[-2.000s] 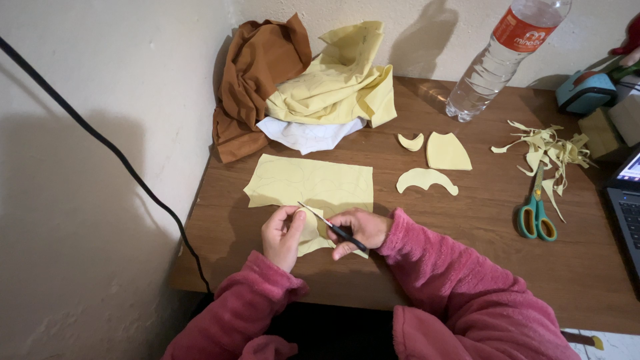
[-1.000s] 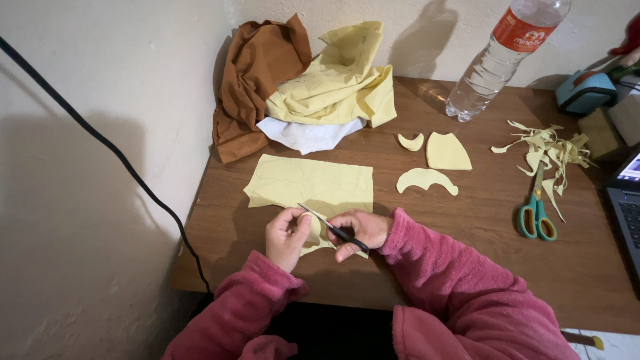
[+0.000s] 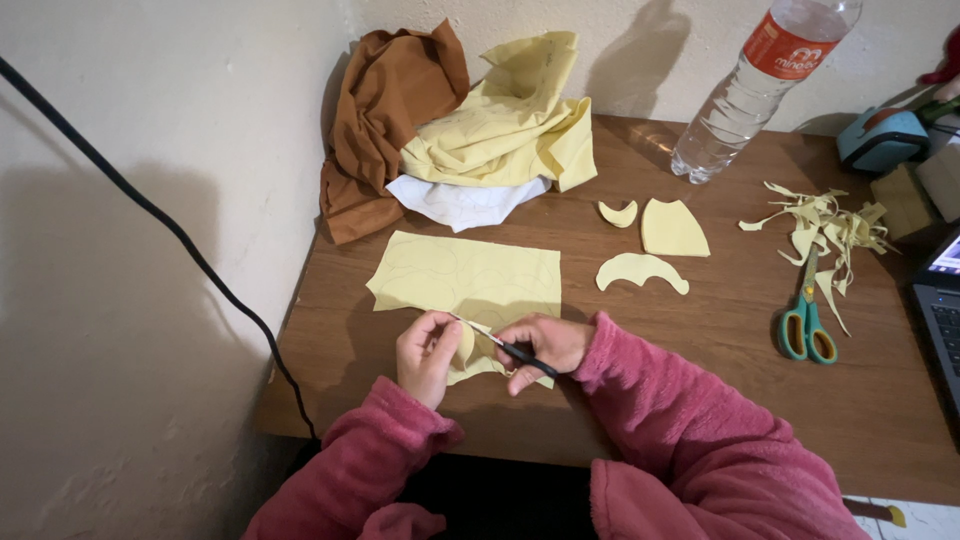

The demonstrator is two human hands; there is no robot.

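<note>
Near the table's front edge, my left hand (image 3: pixel 429 358) pinches a small yellow fabric piece (image 3: pixel 465 346) between thumb and fingers. My right hand (image 3: pixel 546 346) holds black-handled scissors (image 3: pixel 525 358), their blades pointing up and left to the fabric by my left fingertips. A yellow fabric sheet (image 3: pixel 480 274) with drawn curved outlines lies flat just beyond both hands; its lower part is partly hidden by them. Right of it lie cut yellow pieces: a small crescent (image 3: pixel 619 216), a panel with a curved top (image 3: pixel 673 229) and a scalloped arc (image 3: pixel 641 270).
Brown cloth (image 3: pixel 397 90), yellow cloth (image 3: pixel 502 142) and white cloth (image 3: pixel 469 201) are heaped at the back left. A plastic bottle (image 3: pixel 739 105) stands behind. Fabric scraps (image 3: pixel 825 221), green-handled scissors (image 3: pixel 808 330) and a laptop (image 3: pixel 945 307) are at right. A black cable (image 3: pixel 172 225) hangs left.
The small fabric piece has shifted and turned between my left fingers at the scissor blades. Both hands have stayed in nearly the same place.
</note>
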